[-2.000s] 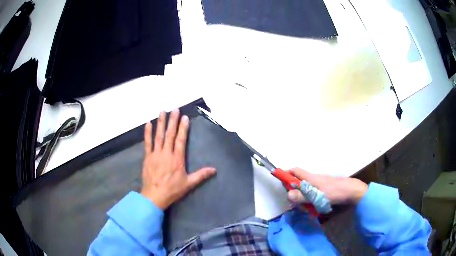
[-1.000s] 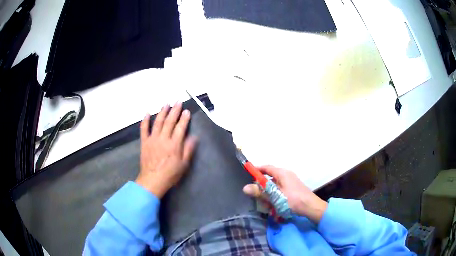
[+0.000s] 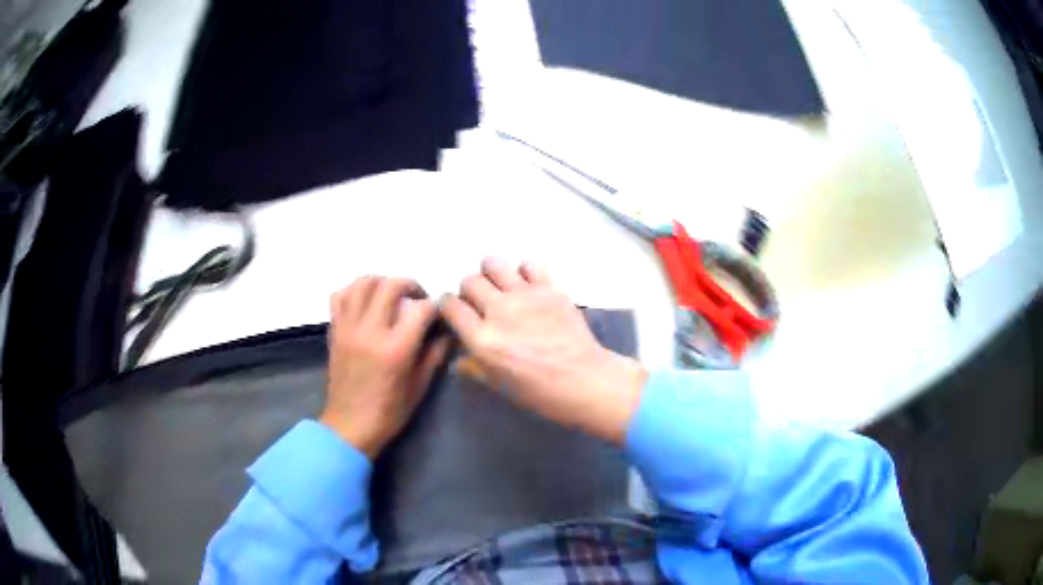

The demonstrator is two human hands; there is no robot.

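The front panel [image 3: 229, 434] lies grey side up in front of me, with its darker placket band [image 3: 246, 349] along the far edge. My left hand [image 3: 383, 360] and my right hand [image 3: 543, 343] meet at this far edge, fingers curled together on the cloth. Both seem to pinch the panel's edge; the fingertips are partly hidden and blurred. The shears [image 3: 703, 286] lie on the white table beyond my right hand, silver blades apart and pointing up-left, red handles partly wrapped in grey strips. A small black offcut [image 3: 754, 231] lies beside the handles.
A black stack of front panels [image 3: 326, 97] is at the upper left of centre. A blue-grey panel [image 3: 681, 51] is at the top. Black panels [image 3: 74, 309] and looped fabric strips [image 3: 189, 286] are at the left. A thin white sheet [image 3: 966, 171] and a yellowish stain are at the right.
My right hand has let go of the shears, now on the table, and moved left beside my left hand. The panel's corner has shifted right. The offcut now lies further right.
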